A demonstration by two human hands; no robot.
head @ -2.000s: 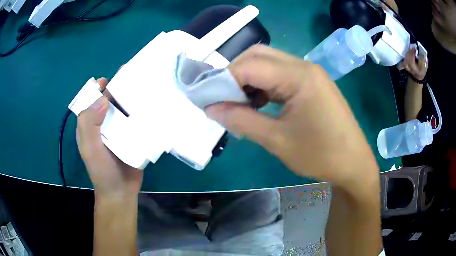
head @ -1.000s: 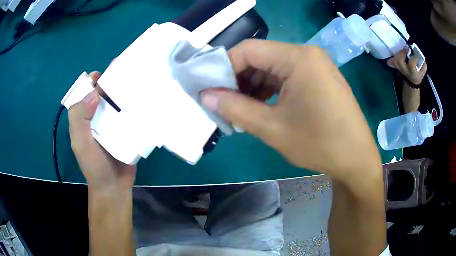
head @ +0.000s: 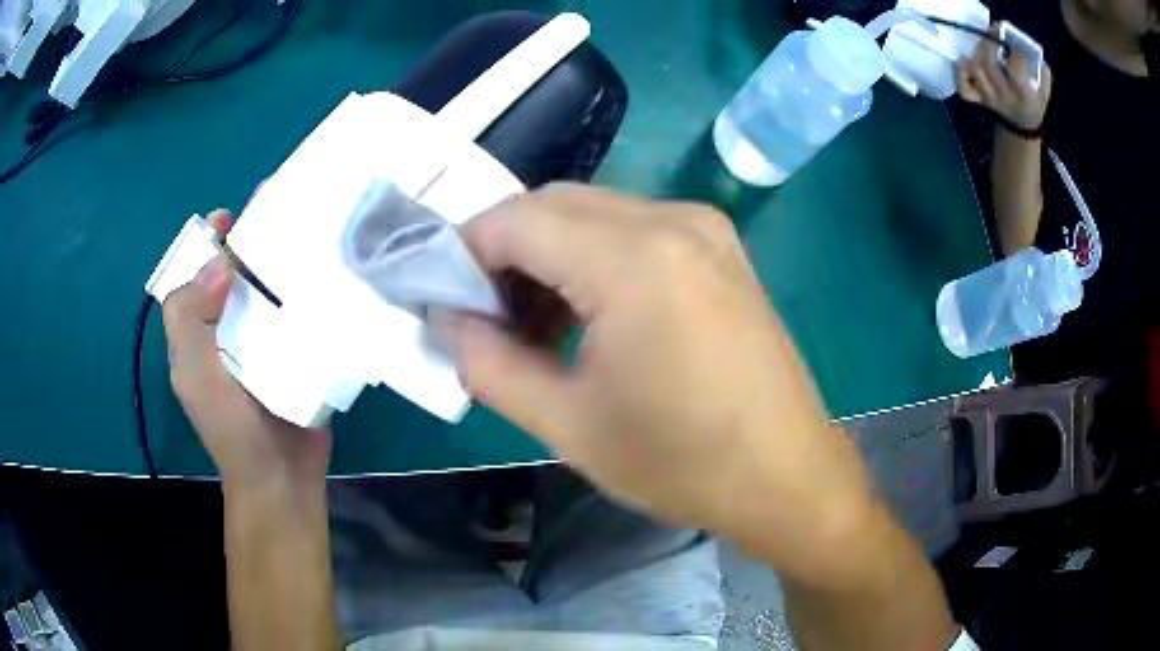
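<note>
A white security camera [head: 318,191] is held over the green table, tilted, its black ball [head: 553,121] up and to the right. A white flat antenna [head: 515,79] lies alongside the ball. My left hand [head: 235,369] grips the camera's bracket end at the lower left, with a thin black cable hanging from it. My right hand [head: 623,331] pinches a folded grey-white cloth [head: 414,248] against the middle of the white housing. The right fingertips are partly hidden and the hand is slightly blurred.
Two translucent squeeze bottles stand or lie at the right, one near the upper middle [head: 795,108], one by the table edge [head: 1011,305]. Another person's hand [head: 1005,83] holds a white part at the upper right. White parts [head: 96,57] and cables are at the upper left. A stool [head: 1030,439] is lower right.
My right hand and the cloth have moved left across the housing. The ball and antenna show further left in the view. The other person's white part has shifted, and the bottles appear further left.
</note>
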